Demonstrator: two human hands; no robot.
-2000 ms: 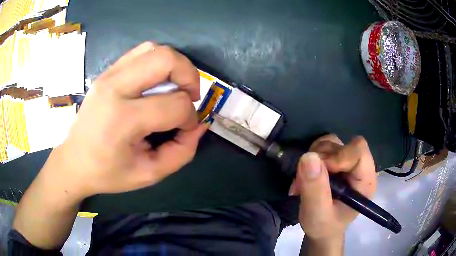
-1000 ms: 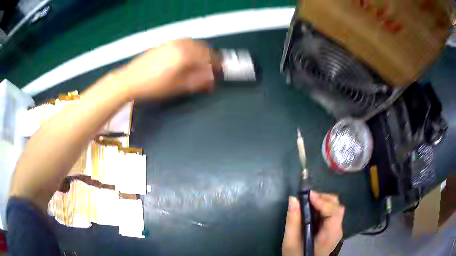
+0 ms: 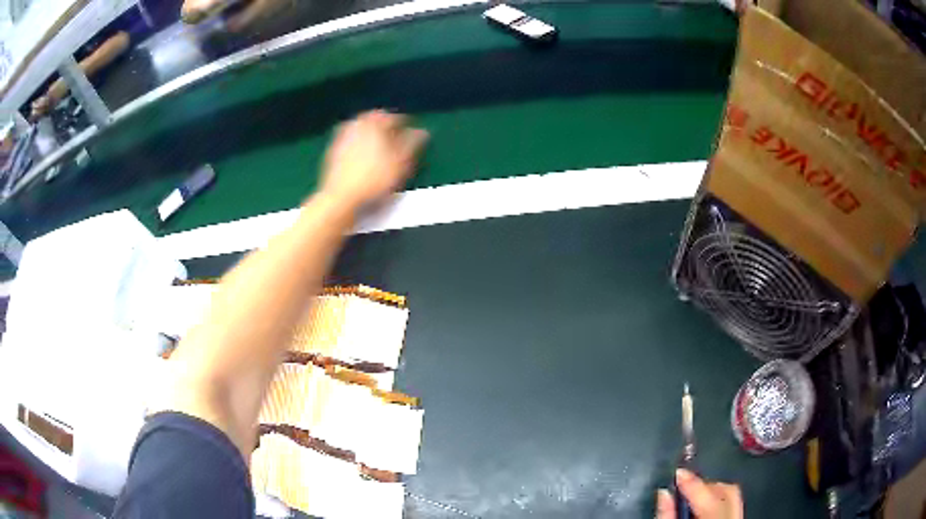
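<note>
My left hand [image 3: 374,157], slightly blurred, is over the green conveyor belt [image 3: 569,132], just beyond its white edge rail. Its fingers are curled, and whether it holds anything cannot be told. My right hand [image 3: 711,497], partly cut off by the bottom edge, is shut on the soldering iron [image 3: 687,431], whose tip points away from me above the dark green mat. One phone unit [image 3: 187,193] lies on the belt to the left of my left hand. Another phone unit [image 3: 521,22] lies on the belt's far side.
Stacked LCD modules [image 3: 355,411] in rows and a large white block [image 3: 81,324] are on the left. At right are the fume fan [image 3: 756,284], a brown cardboard piece [image 3: 812,152], the round tin [image 3: 775,405] and a black box. Other people's hands show at the upper left.
The phone unit left the soldering spot in my left hand and no longer shows there. My left hand reached out over the belt. My right hand drew the iron away. The view swung up towards the belt.
</note>
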